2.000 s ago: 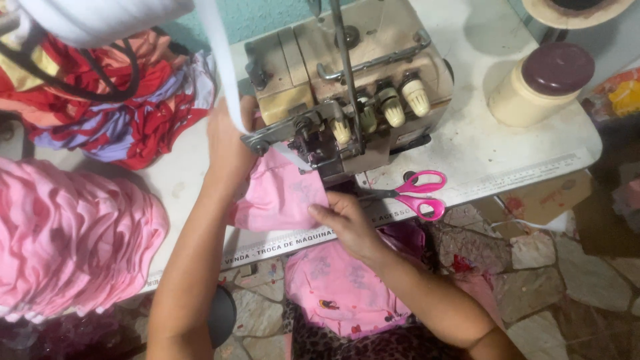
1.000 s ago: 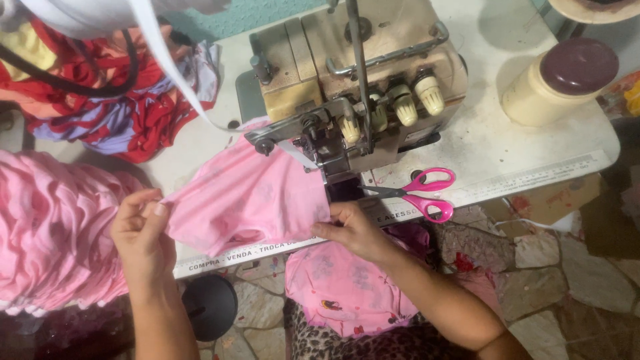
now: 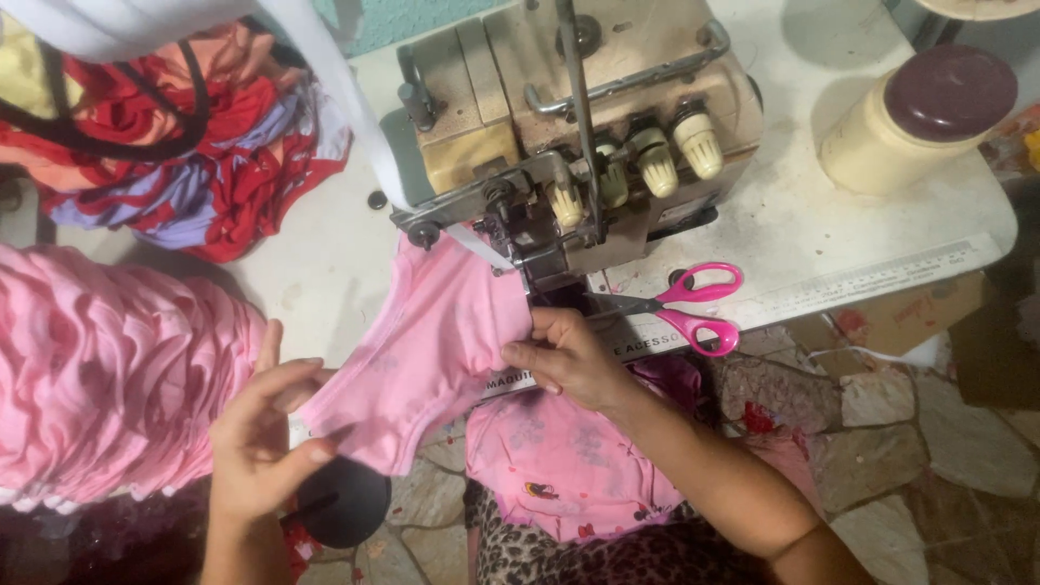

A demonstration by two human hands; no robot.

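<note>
A pink fabric garment piece (image 3: 439, 325) runs from the presser-foot area of an overlock sewing machine (image 3: 569, 162) toward me over the table edge. My right hand (image 3: 569, 357) pinches its right edge just below the machine's needle area. At its lower left corner is my left hand (image 3: 272, 431), thumb and fingers spread around the cloth; whether they grip it is unclear. A white elastic band (image 3: 345, 106) comes down from above and feeds into the machine over the cloth. Pink-handled scissors (image 3: 703, 313) lie on the table right of my right hand.
A stack of pink ruffled pieces (image 3: 122, 374) is at the left, with red, lilac and orange cloth (image 3: 219, 154) behind it. A cream jar with a dark lid (image 3: 902, 130) stands at the right. Printed pink cloth (image 3: 561, 463) lies over my lap. A black round object (image 3: 345, 504) is below the table edge.
My left hand has moved from beside the machine down and toward me. The pink piece, bunched near the needle area two seconds ago, is now spread toward the lower left. My right hand stays near the machine.
</note>
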